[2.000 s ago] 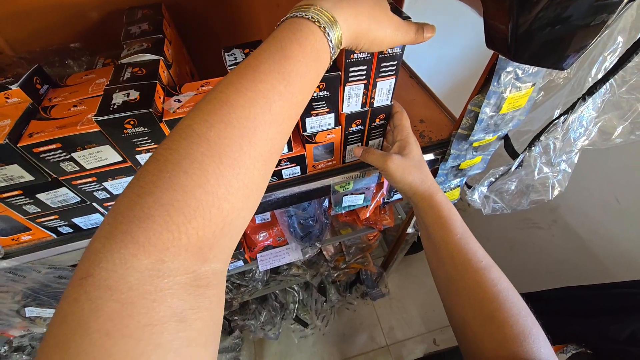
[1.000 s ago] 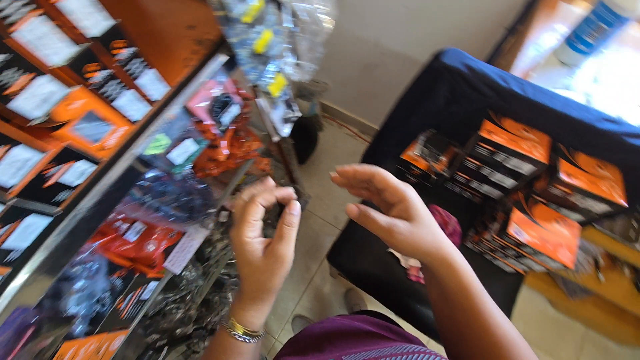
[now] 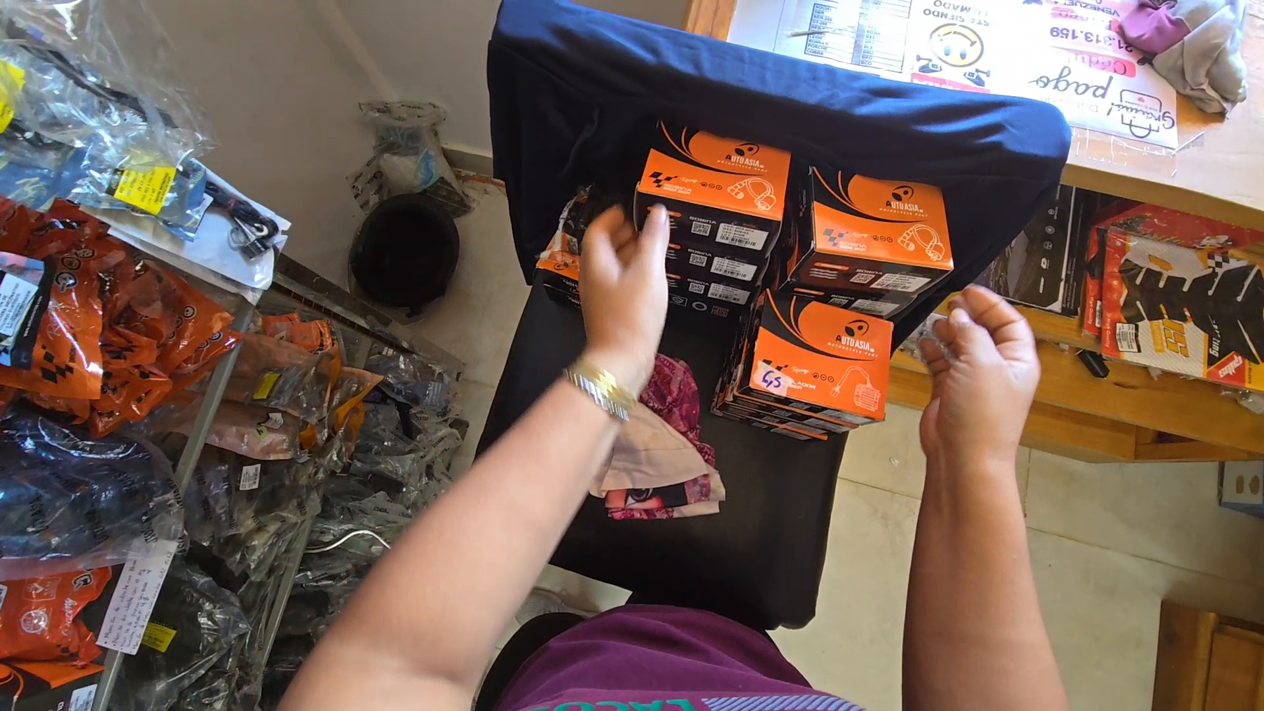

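Note:
Stacks of orange and black AutoAsia motorcycle part boxes stand on a black chair seat (image 3: 681, 563). My left hand (image 3: 627, 281), with a gold-coloured bracelet at its wrist, is in front of the rear left stack (image 3: 713, 188); its fingers are partly apart and nothing shows in them. To the right of the rear right stack (image 3: 877, 222) is my right hand (image 3: 978, 370), fingers curled; whether it holds anything cannot be seen. A front stack (image 3: 823, 355) bears a handwritten mark. A folded maroon and beige cloth (image 3: 667, 449) lies on the seat below my left hand.
Dark blue fabric (image 3: 770, 84) covers the chair's backrest. Bagged parts (image 3: 109, 316) fill the shelves at left. A black bin (image 3: 405, 247) stands by the wall. At right is a wooden desk (image 3: 1210, 188) with papers on top and packages on a shelf below.
The view has swung from the shelf of boxes to the chair. My hands, earlier at the shelf boxes, are now at the stacks on the chair, further apart than one second ago.

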